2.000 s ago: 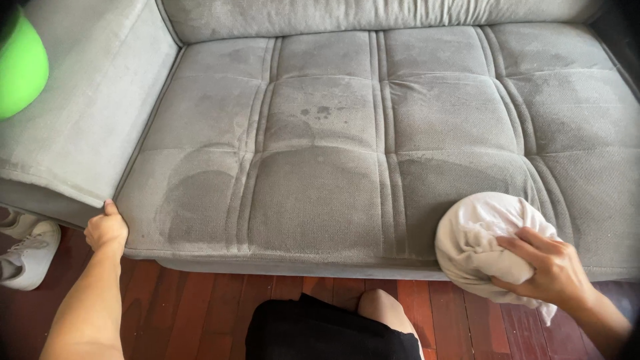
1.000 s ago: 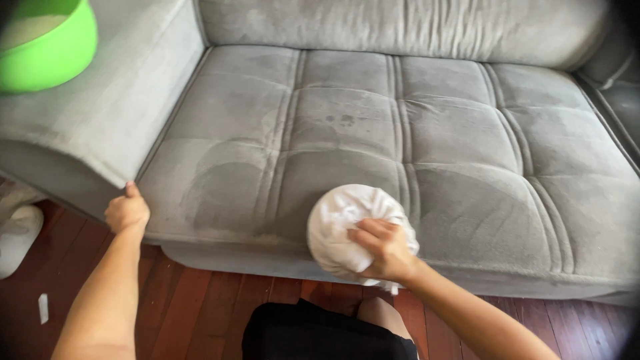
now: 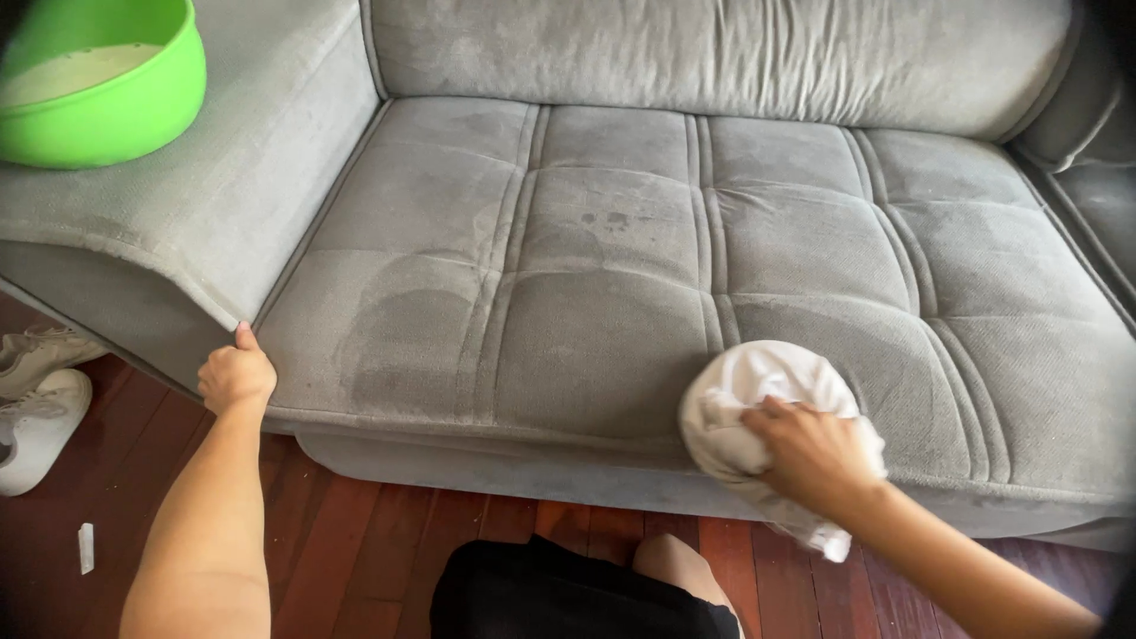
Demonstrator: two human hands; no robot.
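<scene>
My right hand (image 3: 808, 448) grips a bunched white cloth (image 3: 745, 390), which looks wrapped around something round and rests at the front edge of the grey sofa seat cushion (image 3: 603, 355). What the cloth covers is hidden. Its loose end hangs over the front edge. My left hand (image 3: 238, 371) is closed on the front corner where the sofa's armrest (image 3: 266, 177) meets the seat. Darker damp-looking patches and a few small dark spots mark the tufted seat fabric.
A green plastic bowl (image 3: 133, 115) with whitish, foamy-looking contents stands on the armrest at the upper left. White sneakers (image 3: 53, 426) lie on the dark red wooden floor (image 3: 337, 550), near a small whitish strip (image 3: 86, 548). My knee shows at the bottom.
My right hand and the cloth went left along the seat's front edge, then back to the right. My left hand stays at the armrest corner. The view has shifted, showing more of the bowl.
</scene>
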